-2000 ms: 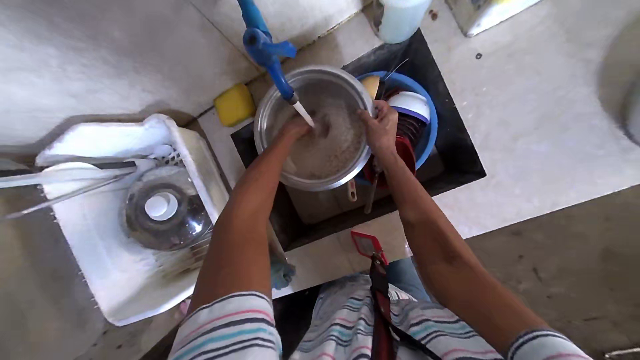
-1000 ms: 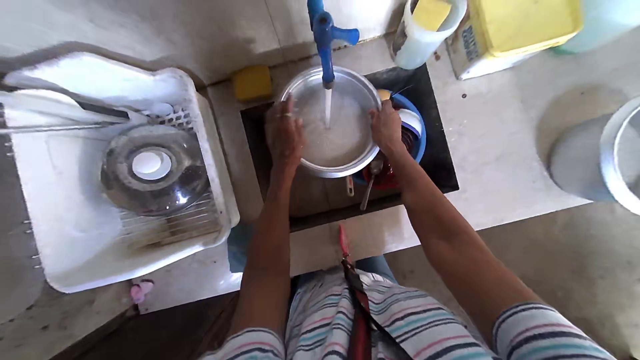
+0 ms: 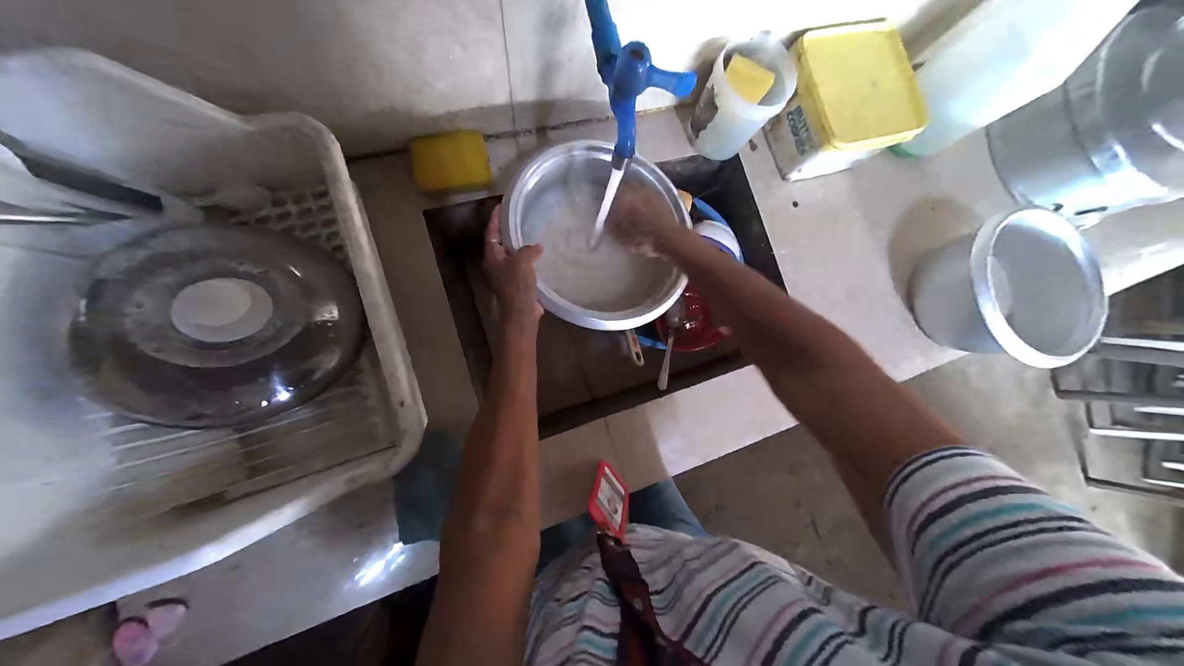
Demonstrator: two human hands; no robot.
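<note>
Over the dark sink (image 3: 573,388), a round metal pot (image 3: 592,277) catches water running from a blue plastic tap (image 3: 629,83). My left hand (image 3: 513,273) grips the pot's left rim. Inside the pot, near the stream and at its right side, is my right hand (image 3: 647,222), blurred, its fingers partly unclear; whether it holds anything cannot be told. The water in the pot looks cloudy. Partly beneath the pot, a blue basin (image 3: 717,217) holds dishes, among them a red openwork item (image 3: 694,324) and a spoon (image 3: 666,365).
Left stands a white dish rack (image 3: 356,250) with a glass lid (image 3: 222,370). Behind the sink are a yellow sponge (image 3: 450,160), a white cup (image 3: 731,120) holding another sponge, and a yellow-lidded tub (image 3: 860,88). A metal container (image 3: 953,287) stands at the right counter edge.
My right hand has left the pot's right rim and is now inside the pot. My left hand, inside the pot two seconds ago, now holds its left rim. The view has shifted.
</note>
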